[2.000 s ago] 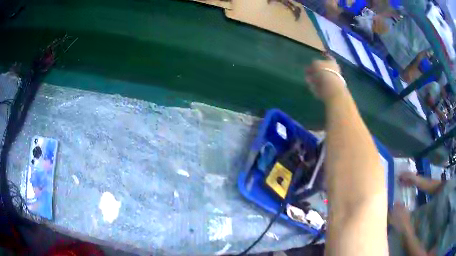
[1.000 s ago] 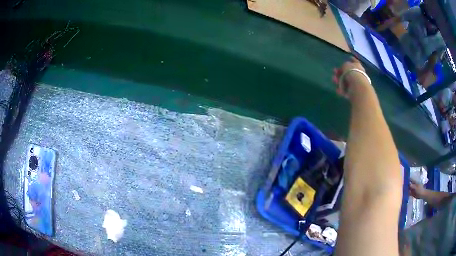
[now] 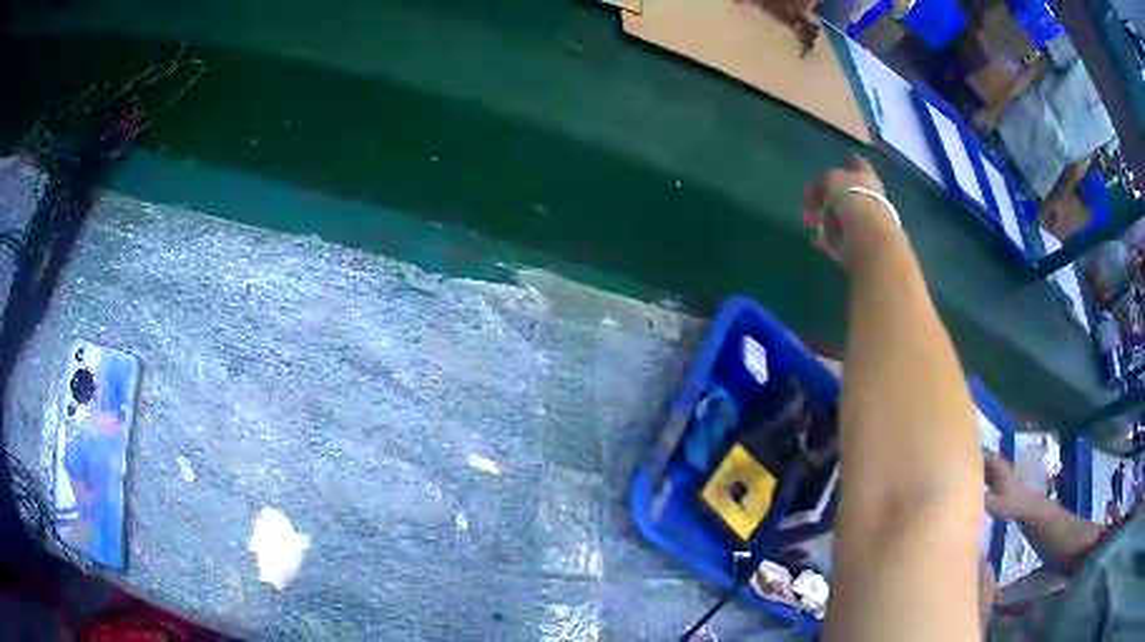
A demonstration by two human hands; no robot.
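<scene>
My right hand [image 3: 844, 207], with a pale band at the wrist, is held out over the green strip [image 3: 502, 188] at the right. Its fingers look curled, but blur hides whether they hold anything. My forearm covers part of the blue plastic tray [image 3: 678, 439]. In the tray lie a yellow square piece [image 3: 740, 492], dark equipment and small whitish pieces. A black cord runs out of its near side. My left hand is not in view.
A blue-white smartphone [image 3: 97, 458] lies at the left of the grey bench. A wire bundle [image 3: 50, 238] hangs at the far left. Brown cardboard [image 3: 753, 63] lies beyond the strip. Another person's arm [image 3: 1036, 508] reaches in at the right.
Against the oldest frame, the tray and cardboard sit further right in the picture. Since one second ago, my right hand appears slightly further left. The other person's arm has shifted.
</scene>
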